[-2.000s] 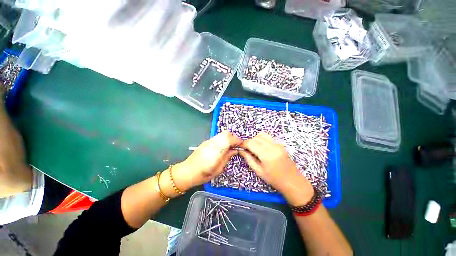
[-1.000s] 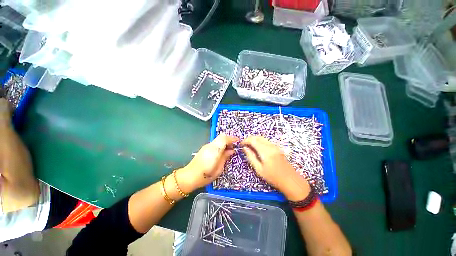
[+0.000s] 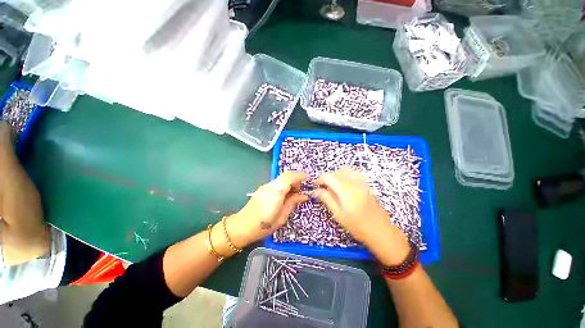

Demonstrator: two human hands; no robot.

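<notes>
My left hand [image 3: 276,200] and my right hand [image 3: 345,195] meet fingertip to fingertip over the blue parts tray [image 3: 431,211]. Small metal parts show between the fingertips; the fingers and blur hide their exact shape. A slender metal rod end [image 3: 251,195] sticks out leftward from my left hand. Short metal sleeves [image 3: 305,150] fill the tray's left side, and thin metal pins [image 3: 401,186] lie massed at its right. The near clear plastic box [image 3: 333,291] is below the tray and holds scattered long rods [image 3: 282,285].
Behind the tray are a tilted open clear box [image 3: 261,131], a clear parts box [image 3: 353,122] and a box of white packets [image 3: 436,51]. Stacked whitish trays [image 3: 147,57] stand left. A clear lid [image 3: 481,138] and smartphone [image 3: 518,255] lie right. Another person's arm [image 3: 19,198] is far left.
The view has shifted slightly. My hands stay together over the tray, with the fingertips a little changed in position. The other person's arm at the left has moved slightly.
</notes>
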